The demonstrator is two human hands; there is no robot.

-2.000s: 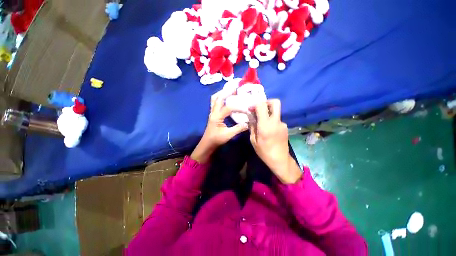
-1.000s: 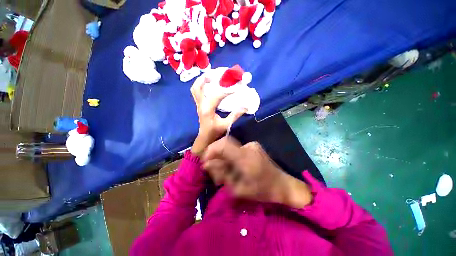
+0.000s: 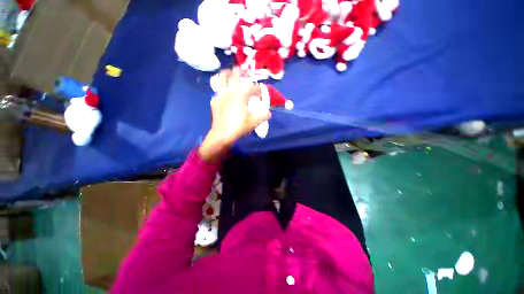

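Note:
My left hand (image 3: 232, 109) grips a white plush toy (image 3: 261, 123) above the table's front edge. A red Santa hat (image 3: 278, 97) with a white pompom sits on the toy and points right. The fingers cover much of the toy. A faint, blurred pale line, looking like sewing thread (image 3: 345, 119), runs from near the hat towards the right. My right hand is not in view. No needle can be made out.
Loose Santa hats (image 3: 270, 49) lie ahead, with white bodies (image 3: 195, 46) beside them. A hatted toy (image 3: 83, 119), blue spool (image 3: 70, 87) and yellow piece (image 3: 113, 71) are at left. A floor carton (image 3: 115, 229) stands lower left.
My right hand has gone out of the picture, and a pale line now stretches to the right. My left hand still holds the toy, whose hat now points right.

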